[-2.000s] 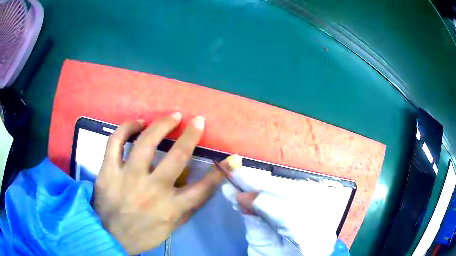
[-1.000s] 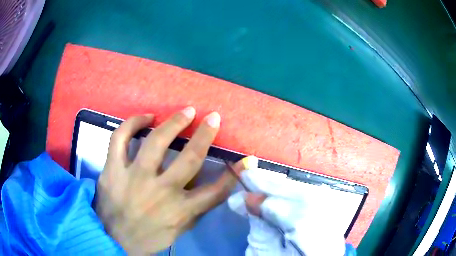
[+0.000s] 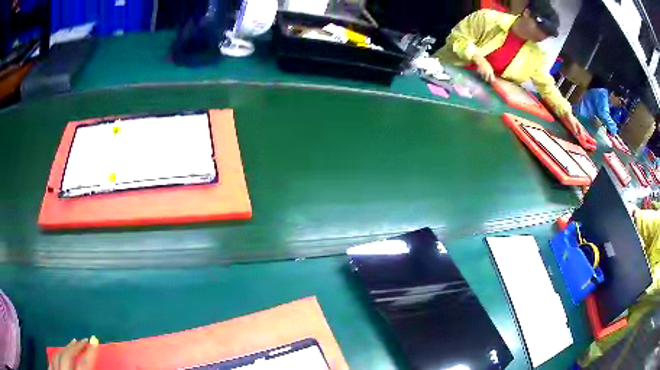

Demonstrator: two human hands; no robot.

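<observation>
The backlight unit (image 3: 300, 358), white in a thin black frame, shows only its top corner at the bottom edge. It lies on a red-orange foam pad (image 3: 239, 334), also cut off by the picture's edge. My left hand (image 3: 71, 355) is at the pad's far left; only bare fingers show, one with a yellow tip, and its grip is hidden. My right hand and the tweezers are out of the picture. A glossy black panel (image 3: 427, 296) lies right of the pad.
Another backlight unit (image 3: 145, 155) lies on a foam pad (image 3: 233, 162) on the green conveyor (image 3: 362, 159). A long white panel (image 3: 532, 300), blue tray (image 3: 577, 264) and large dark panel (image 3: 615, 246) are at right. A black bin (image 3: 340, 61) and people in smocks are beyond.
The view has swung up and right, so the pad and unit sit at the bottom edge. My gloved right hand with the tweezers has left the picture. My left hand is at the pad's left.
</observation>
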